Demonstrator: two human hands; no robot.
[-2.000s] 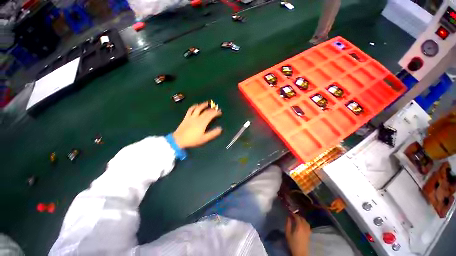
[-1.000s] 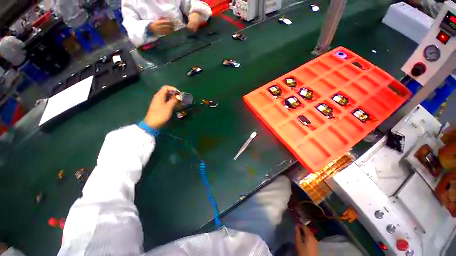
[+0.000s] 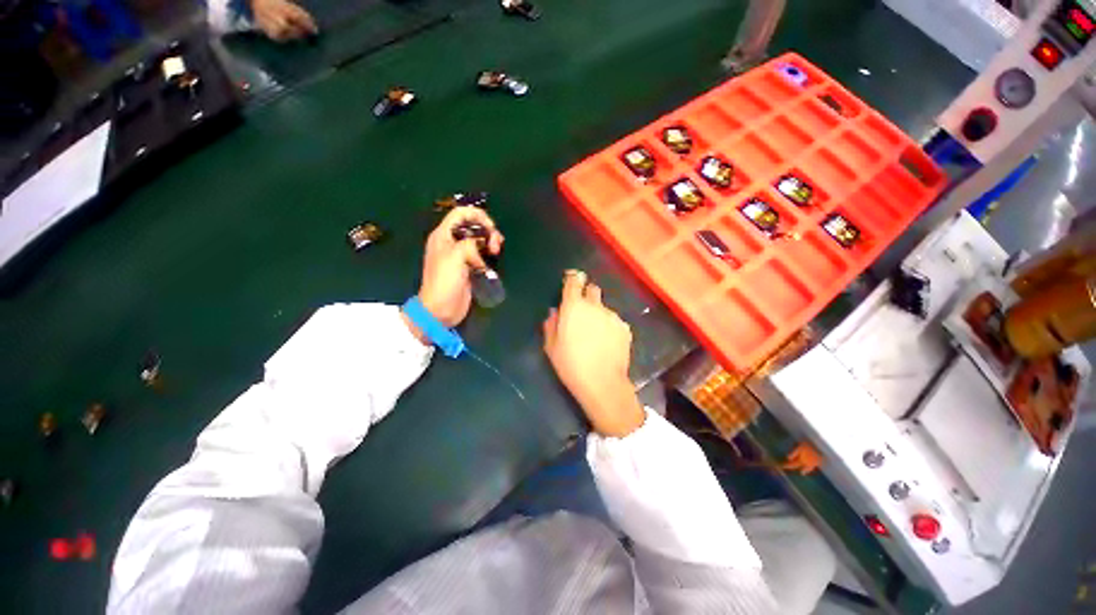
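Observation:
My left hand (image 3: 447,274), with a blue strap at the wrist, is closed on a small dark unit (image 3: 478,240). A clear rounded piece (image 3: 488,288) hangs below its fingers. My right hand (image 3: 591,348) is over the green mat to the right, fingers bent and pointing up-frame. Its fingertips are close together and blurred; whether they grip anything cannot be told. The tweezers do not show. A small unit (image 3: 364,234) lies on the mat left of my left hand, and another (image 3: 462,201) just above it.
A red-orange tray (image 3: 751,315) holds several black units. The white press (image 3: 829,415) with orange-brown fixtures (image 3: 1043,402) stands at right. A black tray (image 3: 180,114) with a white sheet (image 3: 54,192) is far left. Other small units lie on the mat. Another person's hand (image 3: 283,18) shows at top.
My right hand has come up from the lap to over the mat, where the tweezers lay. My left hand has moved right and down relative to the loose units, still with the unit. The view has shifted.

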